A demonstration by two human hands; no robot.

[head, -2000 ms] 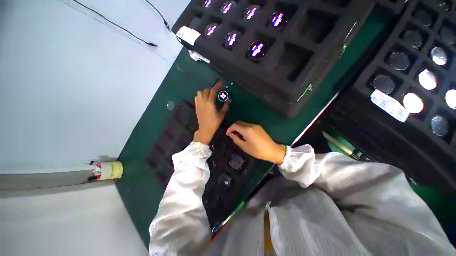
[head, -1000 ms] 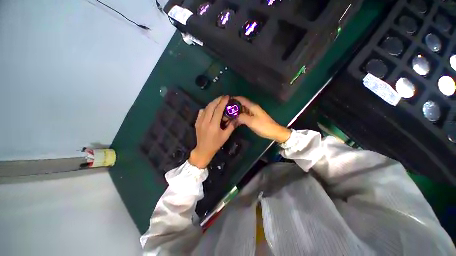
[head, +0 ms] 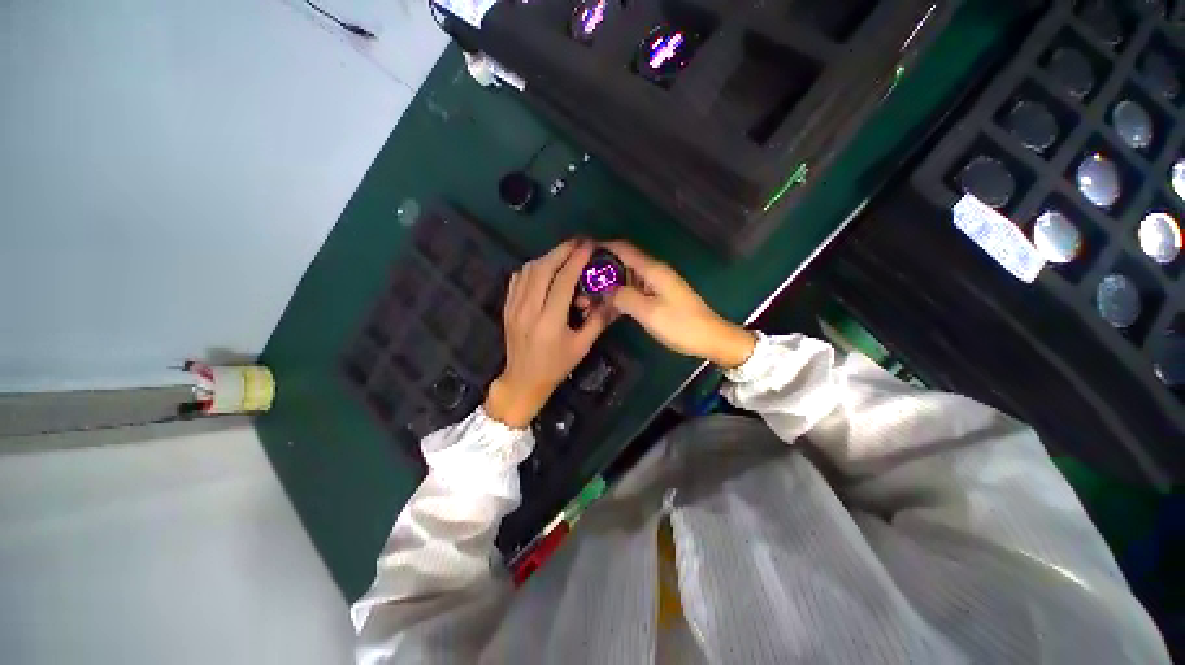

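A round black-rimmed lens unit with purple-pink glare is held between both hands above the work tray. My left hand grips it from the left, fingers curled around its far side. My right hand grips it from the right with thumb and fingers. The work tray, a thin black grid, lies flat under and left of my left hand. A few dark glass units sit in its near compartments, partly hidden by my left hand and sleeve.
A single dark disc lies on the green mat beside pale specks. Stacked foam trays stand at the rear. A lower tray stack with clear and white discs is at the right. A yellow-white cylinder is far left.
Two seconds ago my left hand was farther back at a ringed disc and my right hand was apart from it. Both hands now meet on the lens unit. The camera view has shifted slightly.
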